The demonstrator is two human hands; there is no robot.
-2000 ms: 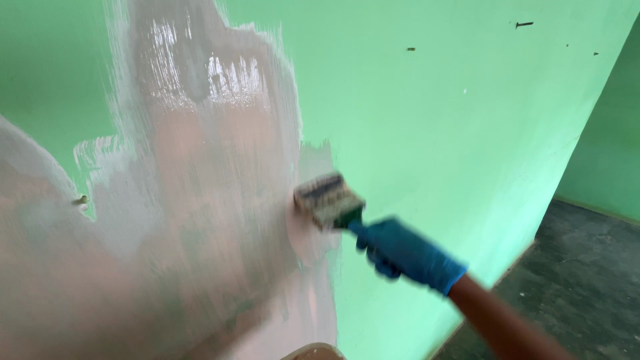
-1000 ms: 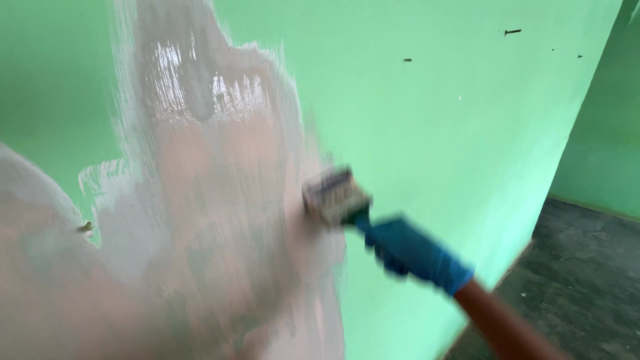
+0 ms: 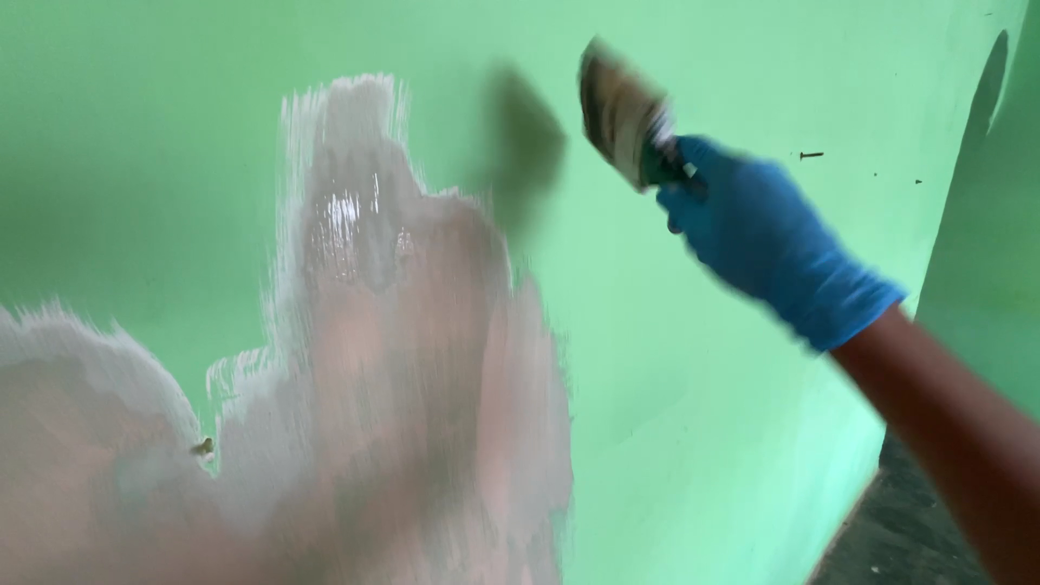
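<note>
My right hand [image 3: 756,236], in a blue glove, grips the dark green handle of a wide paintbrush [image 3: 626,118]. The brush is blurred and tilted, its bristles up and to the left, in front of the green wall [image 3: 691,390]. It appears held off the surface, with its shadow on the wall to its left. Left of and below the brush, a patch of whitish-pink coating [image 3: 390,349] covers part of the wall, streaked at its edges and shiny near the top. My left hand is out of view.
A nail [image 3: 811,154] sticks out of the wall right of the brush, and a small plug or peg [image 3: 203,447] sits at a notch in the coating. Beyond the wall's right edge are another green wall [image 3: 983,284] and a dark floor [image 3: 902,520].
My right hand has lifted the brush from the coating's right edge to higher up, over bare green wall. The view has shifted somewhat.
</note>
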